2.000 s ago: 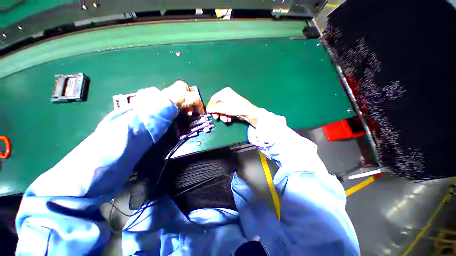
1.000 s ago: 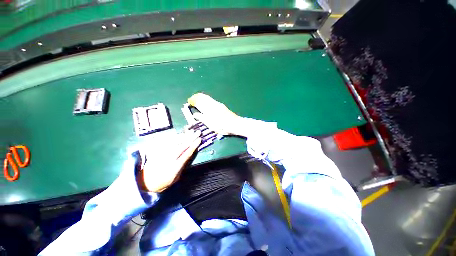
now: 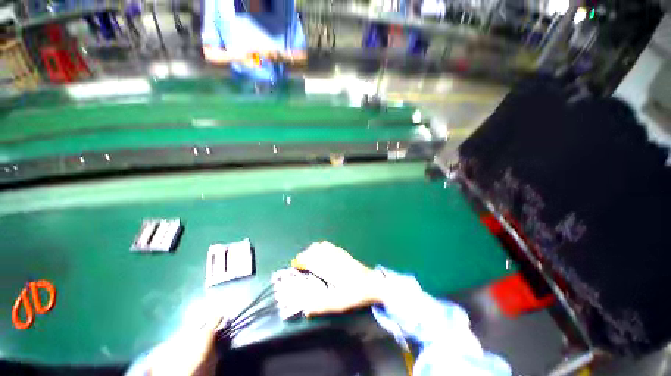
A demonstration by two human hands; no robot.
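Note:
A grey metal fixture (image 3: 288,294) lies near the bench's front edge, partly under my right hand (image 3: 335,279), whose fingers close over its right side. A yellow-orange patch shows on a right fingertip. Several thin black cables (image 3: 250,312) run from the fixture to my left hand (image 3: 195,341), which grips the bundle at lower left. The left hand is overexposed and blurred. Cable ends in the fixture are too blurred to tell.
Two more grey fixtures (image 3: 229,262) (image 3: 157,235) lie to the left, with orange scissors handles (image 3: 34,303) beyond. A black cable mass (image 3: 566,191) hangs right above a red bin (image 3: 521,294). A person (image 3: 254,37) is across the raised green line.
The view has tilted up. My left hand has moved away from the fixture to the lower left, with cables now stretched between them. My right hand stays at the fixture.

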